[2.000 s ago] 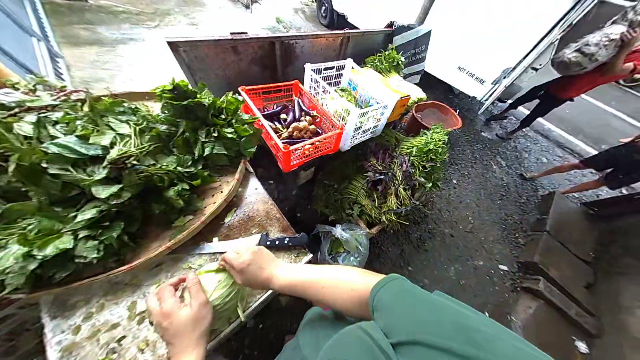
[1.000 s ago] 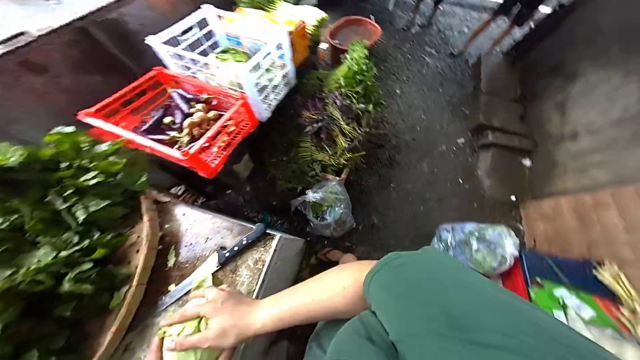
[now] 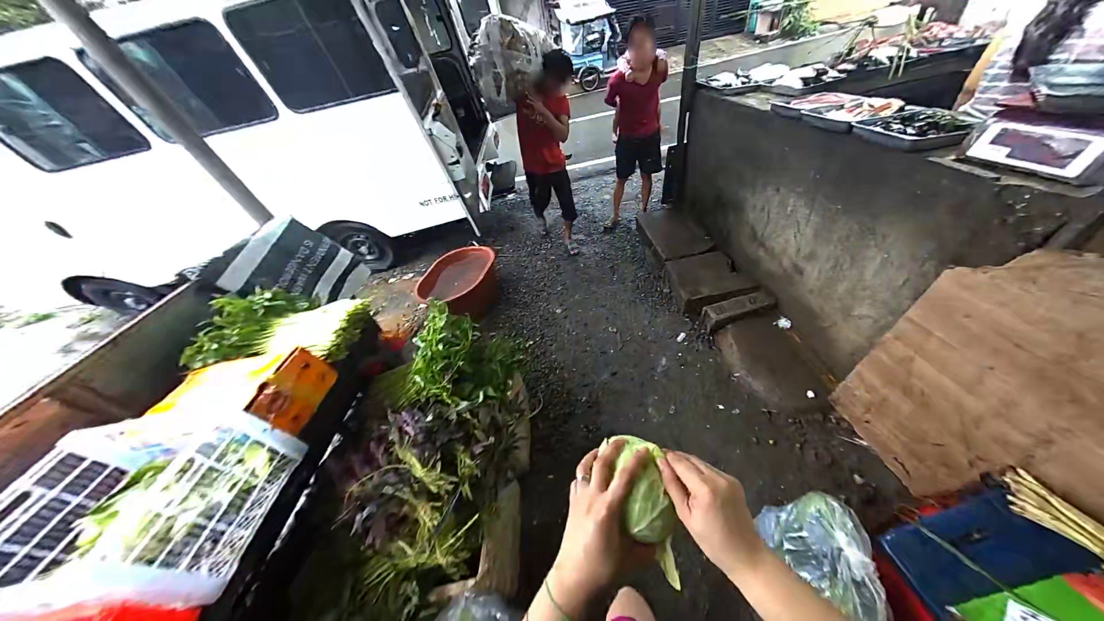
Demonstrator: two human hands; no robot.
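Observation:
A pale green head of cabbage (image 3: 649, 500) is held up between both hands at the lower middle of the view, over the dark ground. My left hand (image 3: 604, 504) wraps around its left side, with a ring on one finger. On the cabbage's upper right side lie the fingers of my right hand (image 3: 709, 504). One loose leaf hangs from the bottom of the cabbage. To the left of my hands are bundles of leafy greens (image 3: 448, 362), some of them purple.
A white plastic crate (image 3: 250, 509) stands at left, an orange tub (image 3: 459, 280) beyond. Right are a clear plastic bag (image 3: 824, 548), brown board (image 3: 983, 362) and concrete wall (image 3: 802, 190). Two people stand ahead, one (image 3: 545, 138) carrying a large bag, near a white van (image 3: 198, 129).
The view has swung right and up, away from the worktop and knife. The cabbage, earlier low over the worktop, is now held up over the ground in both hands.

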